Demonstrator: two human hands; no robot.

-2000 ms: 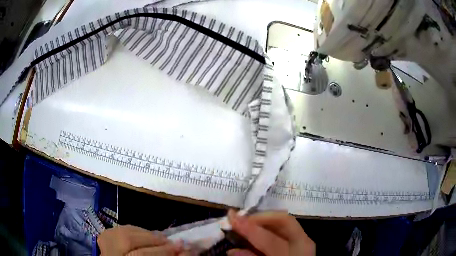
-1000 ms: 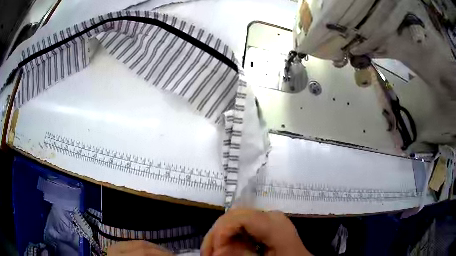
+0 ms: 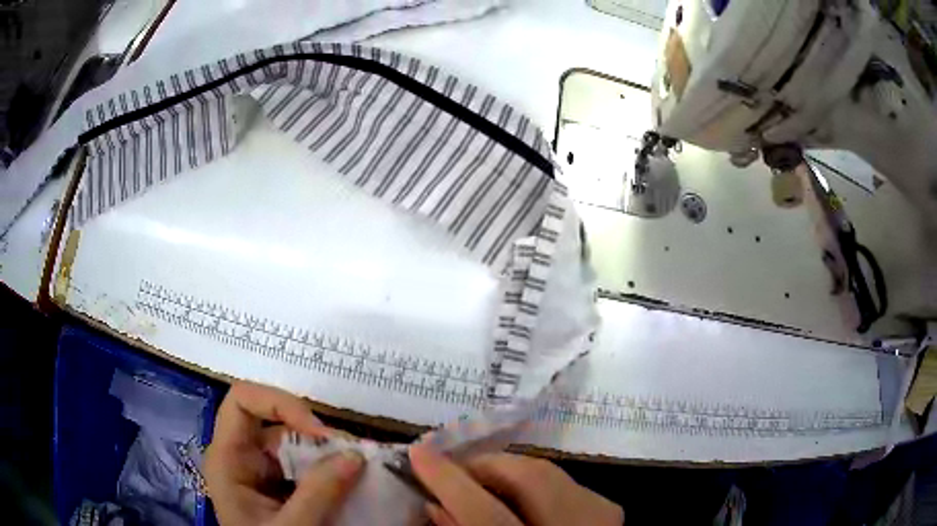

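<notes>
A striped fabric strip (image 3: 524, 298) with a whitish layer runs from the table down over its front edge to my hands. My left hand (image 3: 277, 462) pinches the end of the strip at the bottom of the view. My right hand (image 3: 493, 488) holds the strip just beside it, with a small dark pointed tool (image 3: 401, 467), perhaps snips, at its fingertips. A wider striped piece with a black line (image 3: 411, 154) lies curved across the table and meets the strip at its right end.
The sewing machine head (image 3: 760, 82) stands at upper right above its cream bed (image 3: 709, 247). Black-handled shears (image 3: 861, 277) lie right of it. A printed ruler (image 3: 308, 349) runs along the front table edge. A blue bin (image 3: 87, 411) with fabric is below left.
My left hand has come up into fuller view with the strip's end. My right hand has opened out from a closed hold, and the dark tool now shows. The view has shifted slightly.
</notes>
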